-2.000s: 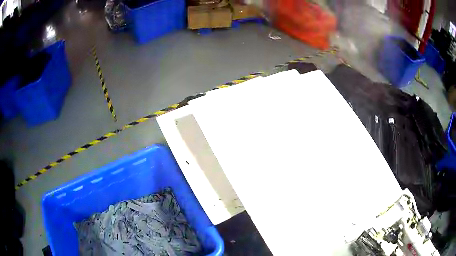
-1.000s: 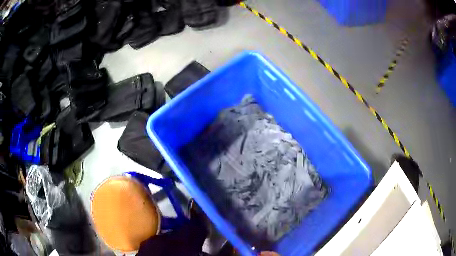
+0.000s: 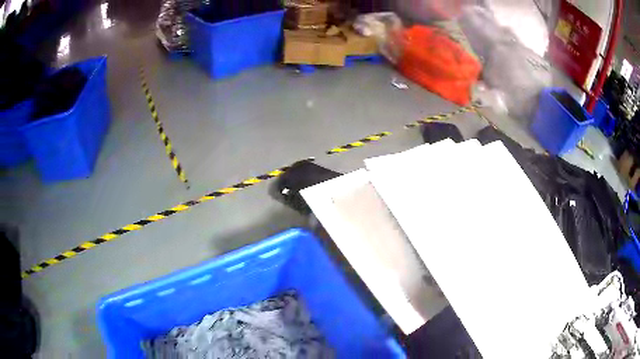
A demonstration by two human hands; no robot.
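Neither of my hands is in the picture. A large blue bin (image 3: 210, 278) stands nearest in front of me at the bottom, cut off by the lower edge. A loose heap of grey-white cut pieces (image 3: 242, 331) lies in it. To its right is the overexposed white table (image 3: 484, 231), with a lower pale board section (image 3: 365, 235) at its left side. Part of the sewing machine (image 3: 605, 326) shows at the lower right corner, cut off. Black fabric (image 3: 438, 336) lies under the table's near edge.
Large black piles (image 3: 579, 203) lie beyond the table's right side. A black piece (image 3: 302, 179) lies at its left corner. Yellow-black tape (image 3: 168, 210) crosses the floor. More blue bins (image 3: 235, 42), cardboard boxes (image 3: 314, 48) and an orange-red sack (image 3: 441, 63) stand farther back.
The view has swung from the bin, orange stool and black floor pieces back to the table and far floor. The stool and the small bit of finger-like skin at the bottom are out of view.
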